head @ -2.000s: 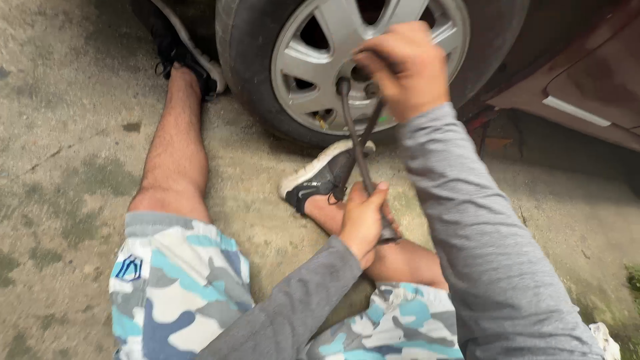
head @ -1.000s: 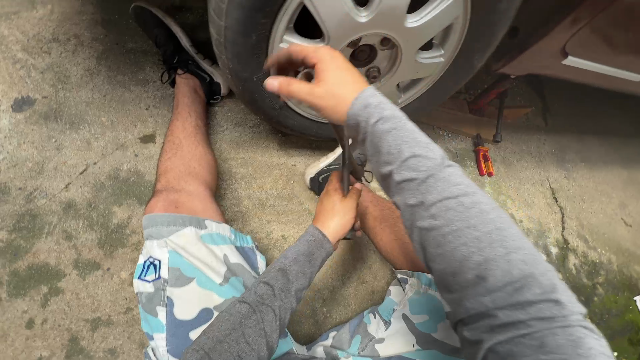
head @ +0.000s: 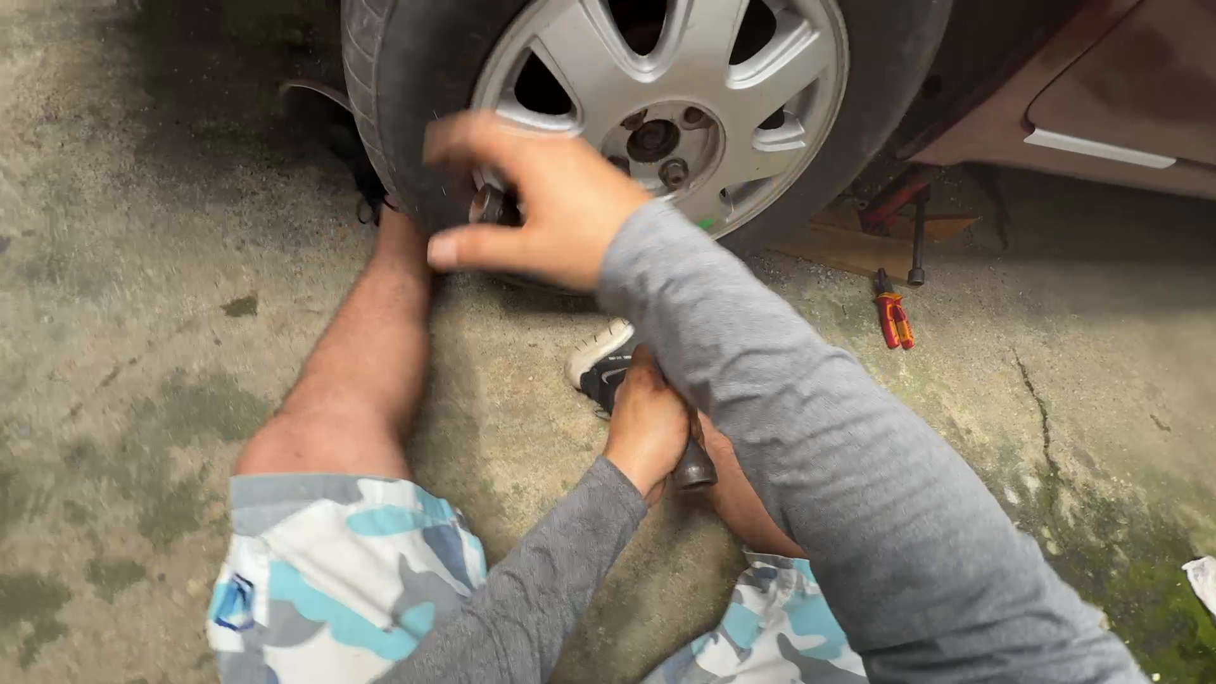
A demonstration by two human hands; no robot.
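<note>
My left hand [head: 651, 423] is closed around a dark metal lug wrench [head: 695, 467], with one socket end showing below the fist. My right hand [head: 541, 204] is raised in front of the wheel, blurred, its thumb and fingers spread around another socket end [head: 487, 204] of the wrench; whether they touch it is unclear. Behind it stands a car wheel with a silver alloy rim [head: 608, 66] and a black tire [head: 408, 104]. Around the hub centre [head: 653, 140] are recessed bolt positions, one holding a lug bolt [head: 674, 172]. My right forearm hides the middle of the wrench.
Red and yellow pliers [head: 893, 318] lie on the concrete to the right. Beyond them a red jack [head: 893, 201] with a socket-ended bar [head: 918, 237] stands on a wooden board [head: 845, 249] beneath the car's sill [head: 1102, 147]. My legs extend either side of the wrench.
Two seconds ago the wrench reached the wheel's bolt area with my right hand gripping it there. It is now away from the hub, to the left, and my right hand's fingers have spread.
</note>
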